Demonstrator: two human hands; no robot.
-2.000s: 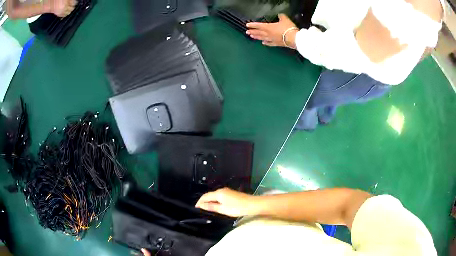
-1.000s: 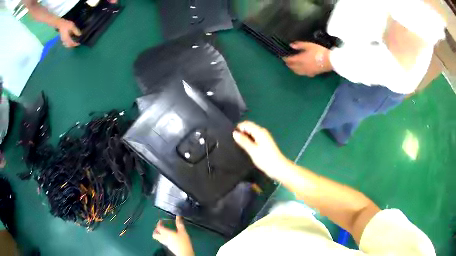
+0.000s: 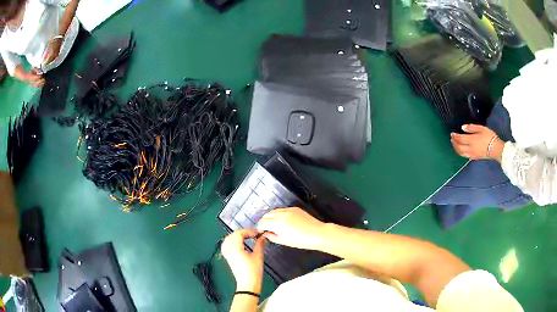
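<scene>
A black case (image 3: 333, 210) lies tilted in front of me, with a shiny, pale inner face (image 3: 253, 198) marked with lines. My left hand (image 3: 244, 259) and my right hand (image 3: 290, 228) meet at its near left edge. Their fingertips pinch a small dark piece that looks like part of a black cord. A loose bundle of black cord (image 3: 207, 283) hangs or lies just left of my left hand. Fingers hide the exact grip. Beyond the case, a fanned stack of black covers (image 3: 299, 122) shows a rounded-square patch on top.
A tangled cord pile (image 3: 165, 140) with orange tips lies left of centre. More black covers lie at lower left (image 3: 101, 274) and top (image 3: 351, 24). At right, a person's hand (image 3: 473, 143) is beside a fanned stack (image 3: 436, 79) and plastic bags (image 3: 470, 27). Another person works at upper left.
My hands have come together at the case's near left edge. The case now shows its pale inner face instead of the patch. The view has shifted left, so the cord pile appears more central.
</scene>
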